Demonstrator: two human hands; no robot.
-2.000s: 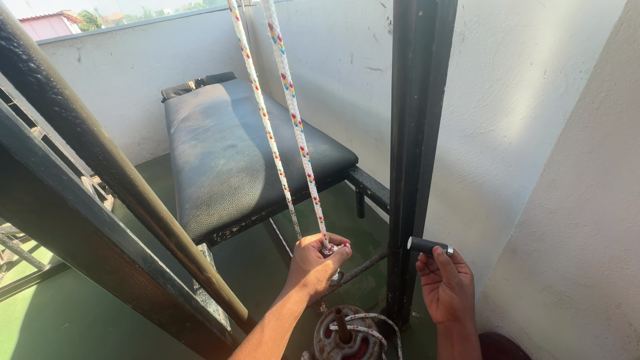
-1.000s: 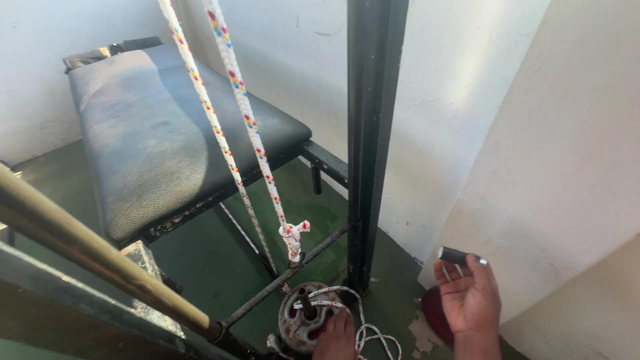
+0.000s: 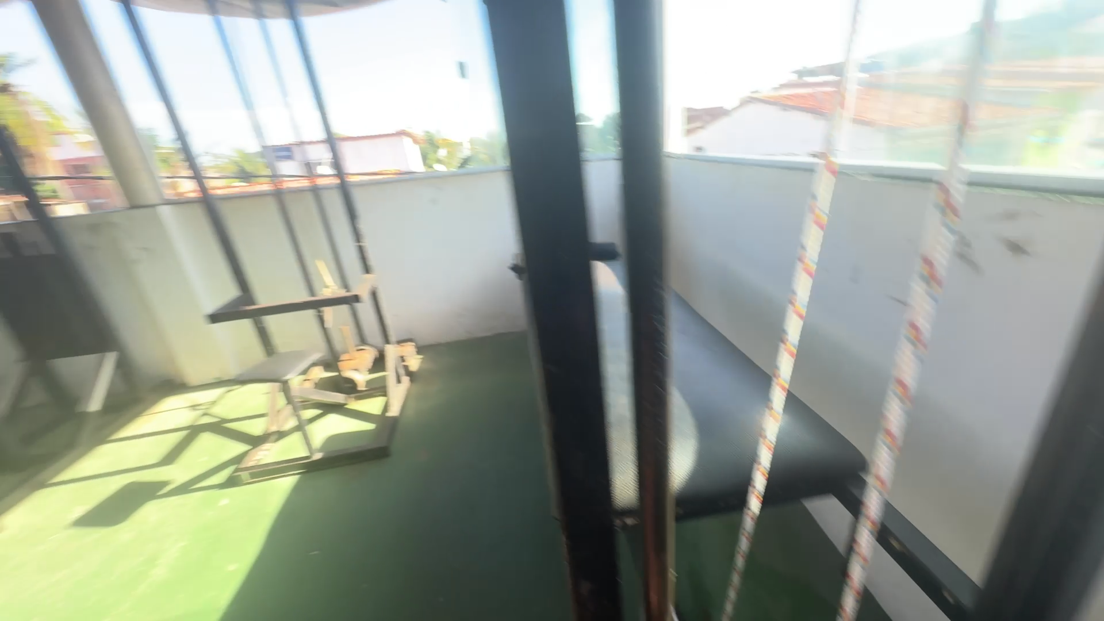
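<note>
Neither of my hands shows in the head view at this moment, so what they hold is hidden. Two runs of white rope with coloured flecks, a left one (image 3: 789, 345) and a right one (image 3: 914, 345), hang down the right side of the view. Their lower ends are out of view. Behind them lies a black padded bench (image 3: 742, 414) on a dark metal frame. A dark upright post (image 3: 552, 259) and a thinner metal upright (image 3: 645, 345) stand to the left of the ropes, in front of part of the bench. The picture is blurred.
Another exercise machine with a small seat (image 3: 280, 366) and a metal base (image 3: 315, 461) stands at the left on the green floor (image 3: 431, 517). A low white wall (image 3: 440, 250) runs behind. A dark post (image 3: 1056, 448) rises at the right edge.
The view has swung up and left, and both hands have left it. One second ago my right hand held a black cylindrical handle and my left hand was at the weight plates; both are now out of view.
</note>
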